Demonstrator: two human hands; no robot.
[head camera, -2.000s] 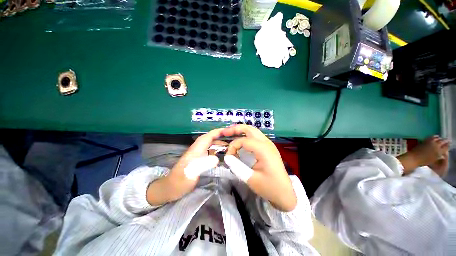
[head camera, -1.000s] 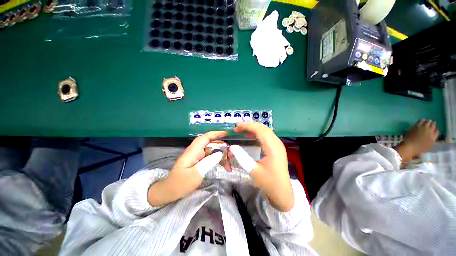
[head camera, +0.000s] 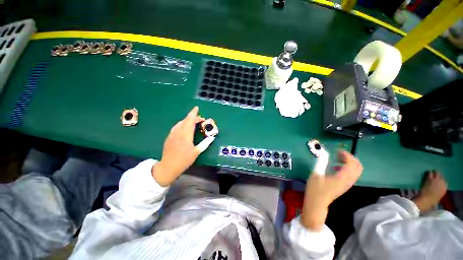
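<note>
My left hand (head camera: 180, 145) is at a copper-coloured housing with a dark round centre (head camera: 208, 128) over the green mat. Its white-cotted thumb is at the lower edge and a finger at the upper left; whether they grip it is unclear. My right hand (head camera: 332, 179) is slightly blurred, fingers apart and empty. Its white-cotted thumb is just below another housing (head camera: 316, 148). A third housing (head camera: 129, 117) lies farther left. A clear strip of round dark parts (head camera: 255, 153) lies near the front edge, between my hands.
Behind are a sheet of black round pads (head camera: 231, 84), clear film (head camera: 158, 66), a pump bottle (head camera: 279, 69), a crumpled wipe (head camera: 290, 100) and small cream pieces (head camera: 312, 86). A tape dispenser (head camera: 355, 104) stands right. Several housings (head camera: 94, 48) line the back left. A neighbour's hand (head camera: 433, 191) is far right.
My hands have parted from above the lap. The left has moved to the middle housing, the right to the right. A housing now lies by my right thumb. The view takes in more of the bench's back.
</note>
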